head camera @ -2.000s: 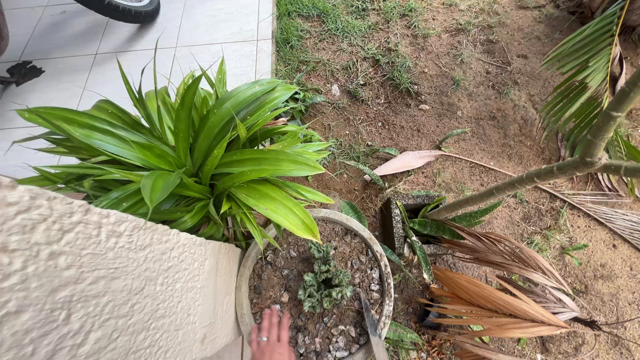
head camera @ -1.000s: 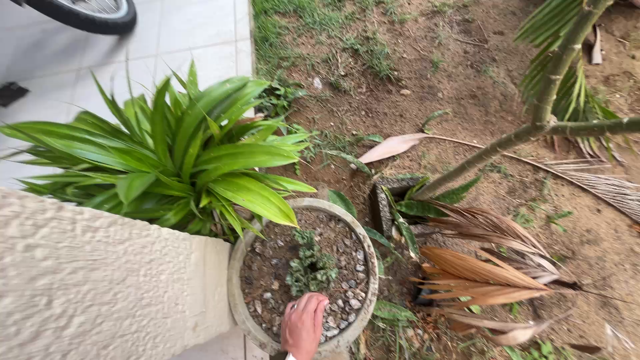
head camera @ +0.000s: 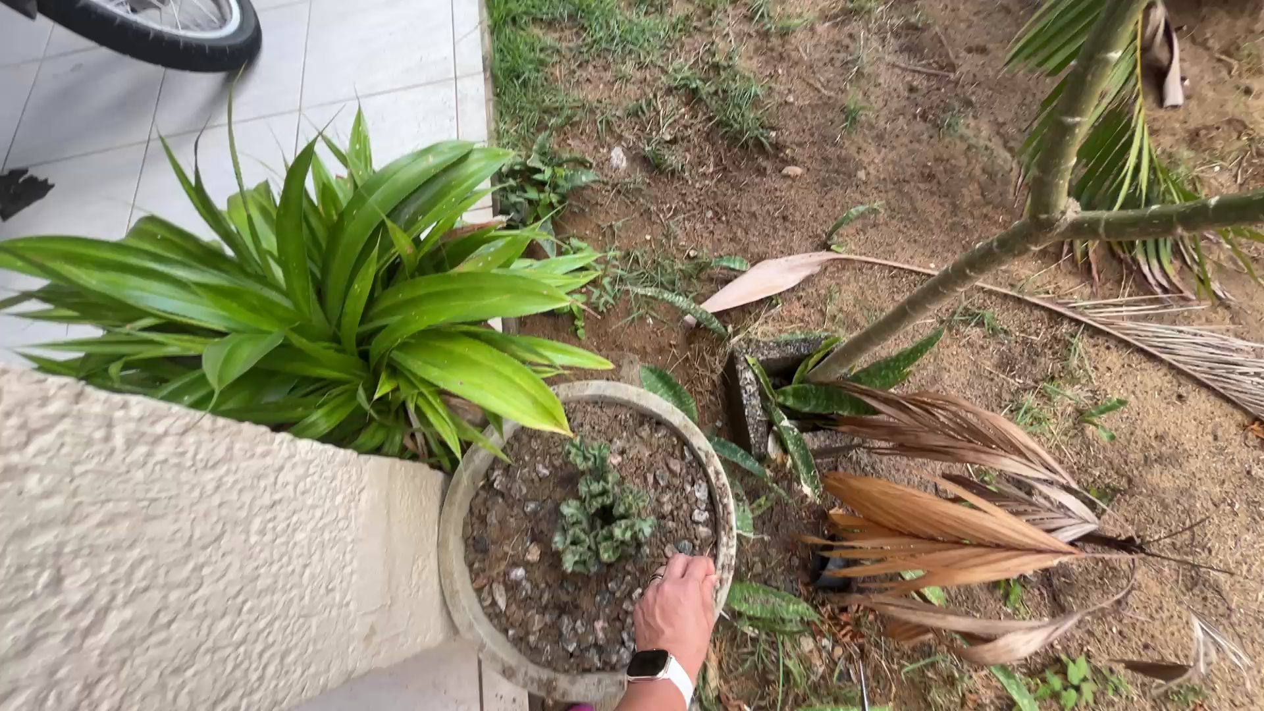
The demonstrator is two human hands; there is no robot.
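Observation:
My left hand [head camera: 681,602], with a ring and a white-banded smartwatch [head camera: 660,667], reaches in from the bottom. Its fingers are bent down over the stones at the right side of a round concrete planter [head camera: 452,538], close to the inner rim. Whether they pinch anything is hidden beneath them. To their upper left a small, crinkled green plant [head camera: 602,513] grows in the middle of the pot, among soil and gravel [head camera: 528,592]. My right hand is out of view.
A leafy green plant [head camera: 336,286] overhangs the pot's upper left, above a textured wall [head camera: 178,533]. At right stand a square planter [head camera: 750,395], a slanting trunk [head camera: 928,296] and dry palm leaves [head camera: 928,513]. A wheel [head camera: 188,30] rests on tiles [head camera: 385,59].
My left hand has moved from the pot's lower left to its right side, and its spread fingers have bent. A pointed tool, seen at the pot's right two seconds ago, has left the view.

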